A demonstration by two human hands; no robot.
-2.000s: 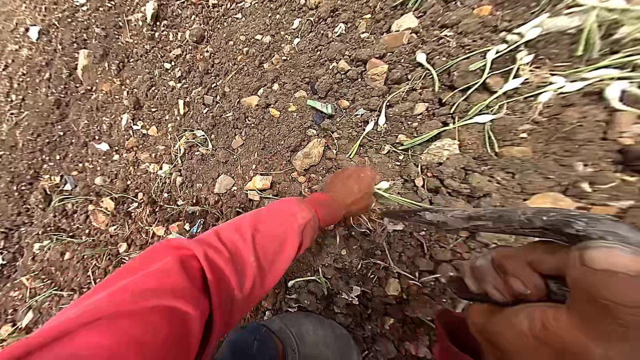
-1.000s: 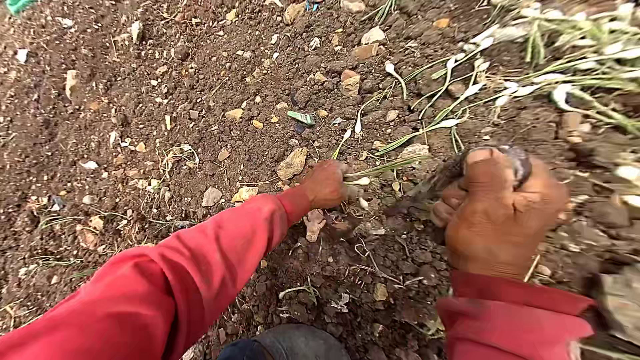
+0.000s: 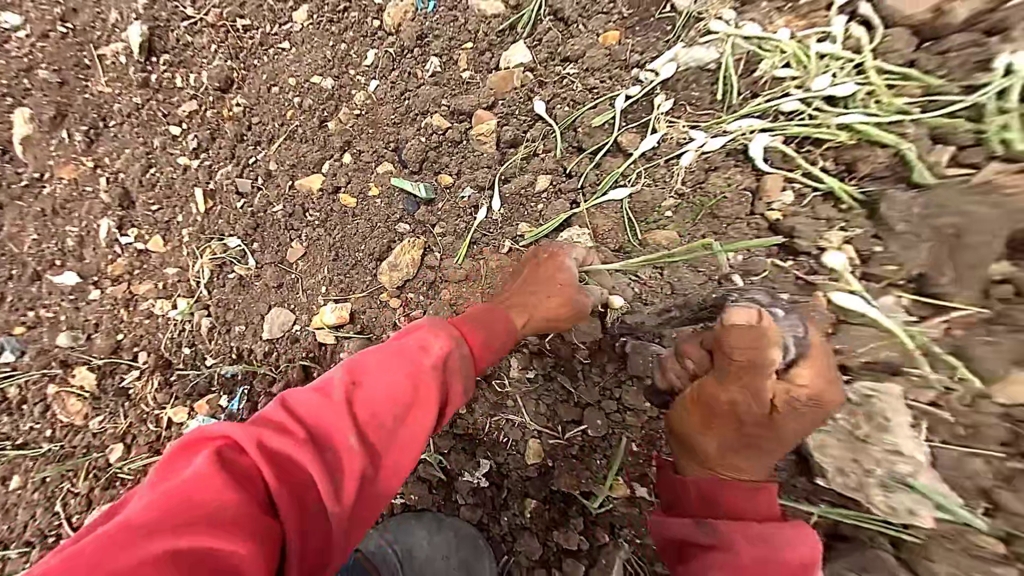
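My left hand (image 3: 552,290), in a red sleeve, is closed around an onion-like plant (image 3: 680,254). Its green leaves point right and a small white bulb with roots shows below my fingers. To the right, my right hand (image 3: 744,384) grips the dark handle of a tool (image 3: 792,324); a dark, blurred part of it runs left toward my left hand, and its head cannot be made out. Many pulled plants with white bulbs (image 3: 744,124) lie on the soil at the upper right. Two more bulb plants (image 3: 868,308) lie right of my right hand.
Brown, crumbly soil (image 3: 264,160) with scattered stones surrounds my hands. A tan stone (image 3: 402,262) lies left of my left hand, and a large flat rock (image 3: 876,452) at the lower right. My dark shoe (image 3: 428,544) shows at the bottom edge. A green scrap (image 3: 413,189) lies above the tan stone.
My left hand now has a plant with long leaves pointing right; a second ago a white bulb stuck out there. The dark tool, plainly seen two seconds ago, is now blurred.
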